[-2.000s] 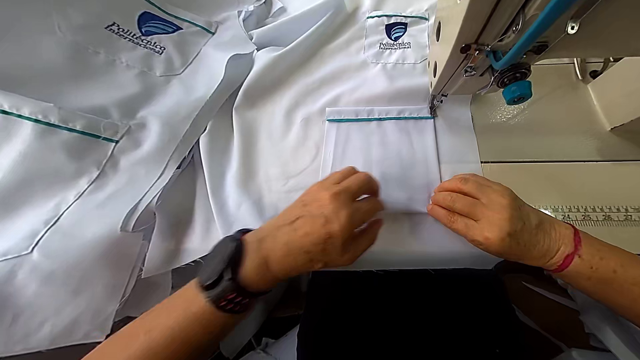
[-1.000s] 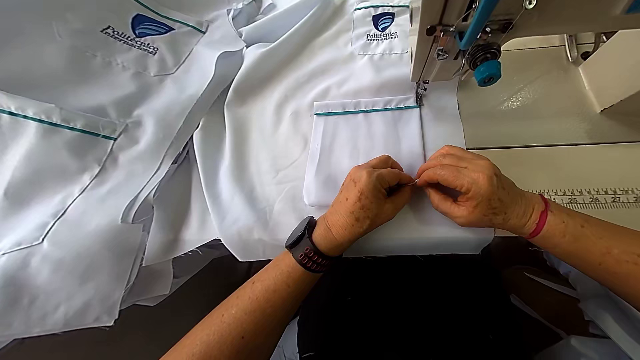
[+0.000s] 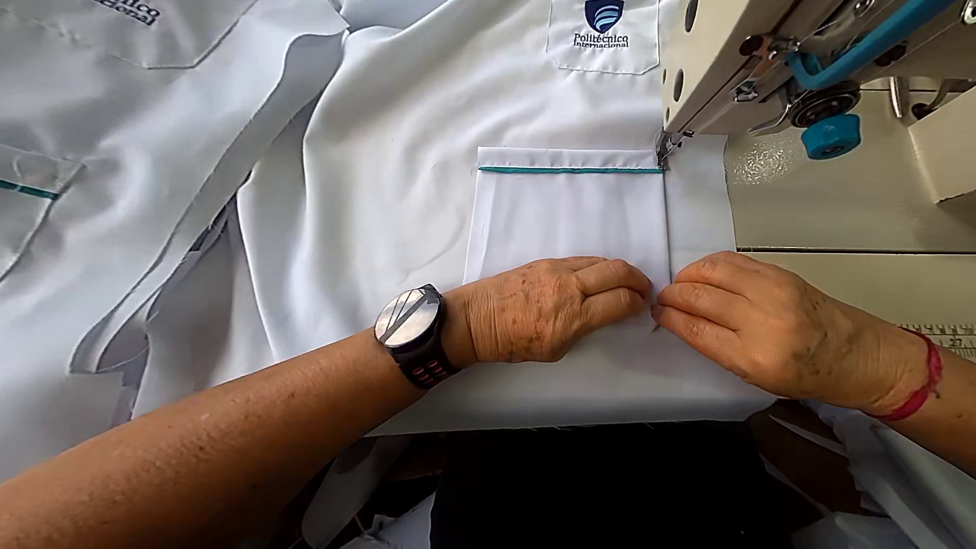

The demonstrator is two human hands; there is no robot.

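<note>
A white fabric patch pocket (image 3: 572, 213) with a teal trim near its top edge lies flat on a white garment panel (image 3: 381, 152). Its upper right corner is at the presser foot (image 3: 665, 149) of a sewing machine. My left hand (image 3: 560, 309), with a watch on the wrist, rests over the pocket's lower right part, fingers bent. Close by on the right, my right hand (image 3: 732, 320) pinches the folded lower right edge of the pocket. Both hands' fingertips nearly meet there. Whether the left fingers grip the cloth is hidden.
The sewing machine head (image 3: 732, 61), with a blue tension knob (image 3: 831, 137), stands at the upper right. A smaller embroidered pocket (image 3: 602, 57) is at the top. More white garment pieces (image 3: 152, 191) cover the left side. A measuring tape strip (image 3: 953, 339) lies at the right.
My left hand has moved from over the middle of the pocket to its right edge, beside my right hand. The right hand stays by that edge. The view has shifted closer.
</note>
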